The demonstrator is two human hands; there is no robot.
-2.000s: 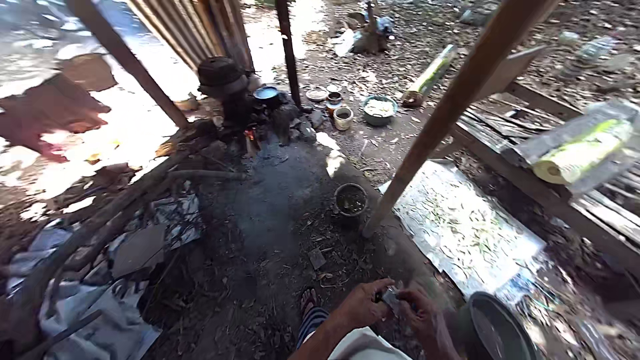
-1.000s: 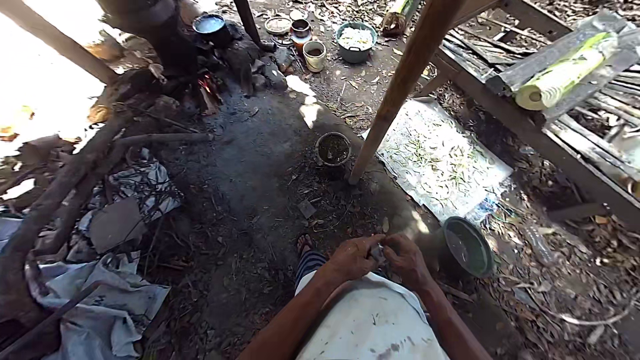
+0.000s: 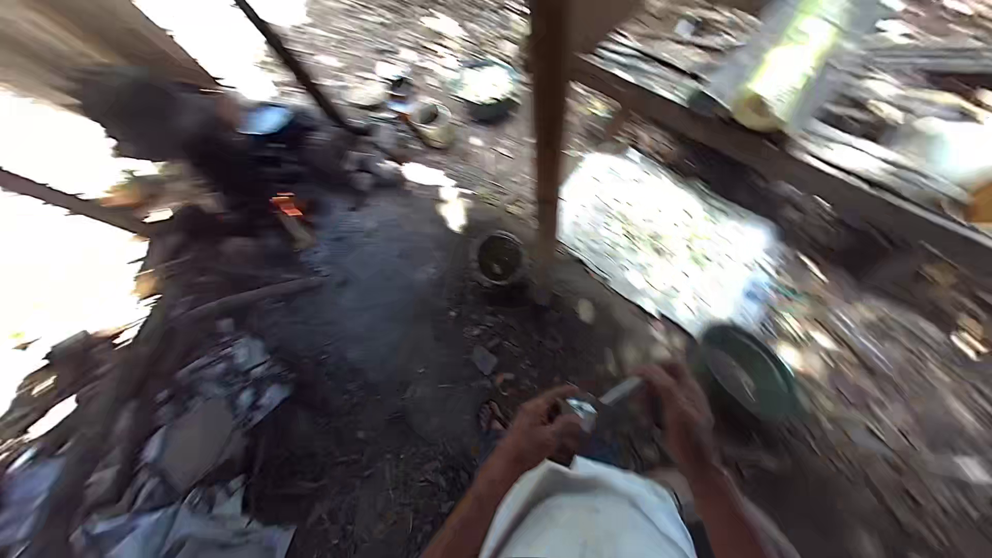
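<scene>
Low in the middle of the blurred head view, my left hand (image 3: 549, 425) is closed around a small pale, shiny packet or wrapper (image 3: 581, 412), too blurred to name. Just to its right, my right hand (image 3: 673, 395) pinches a thin whitish stick-like piece (image 3: 621, 390), whose near end points at the packet. Both hands are in front of the white cloth (image 3: 593, 511) over my body. A dark green basin (image 3: 744, 372) stands on the ground right beside my right hand.
A wooden post (image 3: 549, 139) rises ahead, with a round pot (image 3: 498, 259) at its foot. Behind it lies a pale sheet (image 3: 666, 240) strewn with green bits. Fire (image 3: 287, 205) burns at the left near a blue-rimmed pot (image 3: 265, 120). Branches (image 3: 248, 296) lie at left; a plank frame (image 3: 744, 155) stands at right.
My hands have moved apart; the thin whitish piece now shows between them, where a second ago they were together. The view has shifted and blurred.
</scene>
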